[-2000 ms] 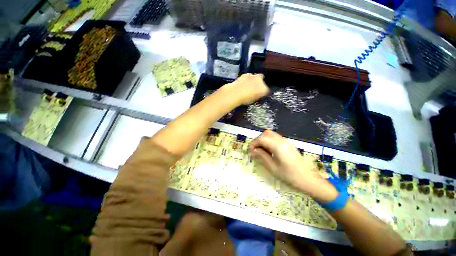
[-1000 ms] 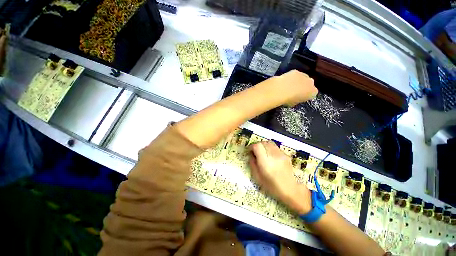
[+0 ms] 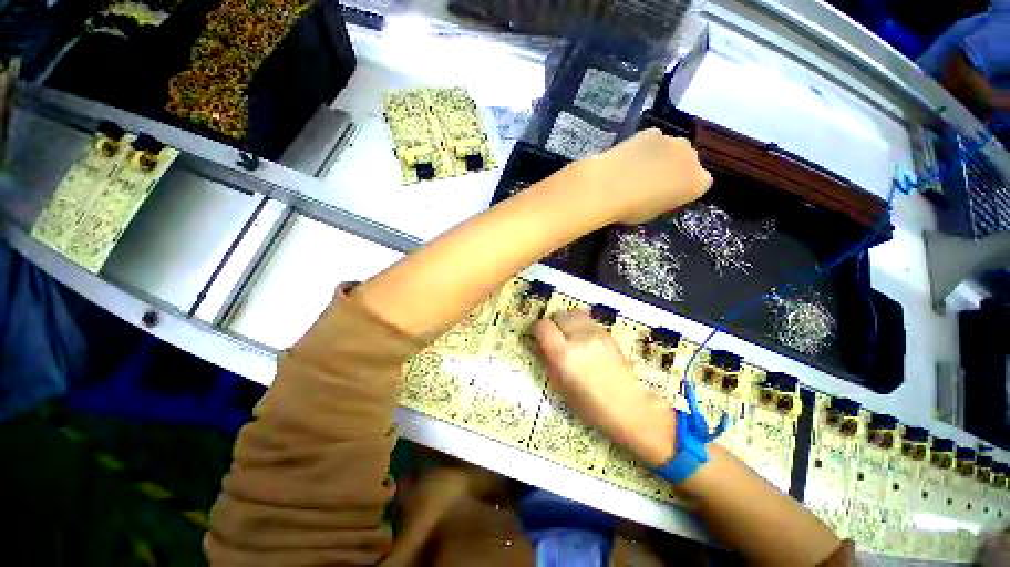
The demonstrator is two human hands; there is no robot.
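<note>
My left hand [image 3: 661, 177] is over the back of the black component tray [image 3: 764, 282], its fingers curled; I cannot see whether it holds anything. Silvery component heaps [image 3: 646, 264] lie in the tray to the right of my forearm. My right hand [image 3: 581, 354], with a blue wrist strap [image 3: 687, 445], is low over the pale yellow circuit board panel [image 3: 476, 382], near the black parts on its far edge. Its fingertips point down at the board and any part between them is hidden.
Metal conveyor rails [image 3: 388, 240] run along both sides of the panels. A separate small board [image 3: 437, 131] lies left of the tray. Dark component bags [image 3: 598, 105] stand behind it. A black bin of orange-yellow parts [image 3: 235, 69] is at upper left. A person's sleeve [image 3: 969, 55] shows at upper right.
The camera view has shifted, so the tray and boards sit differently in the frame. My left hand stays over the tray, slightly further back. My right hand has moved slightly left along the panel.
</note>
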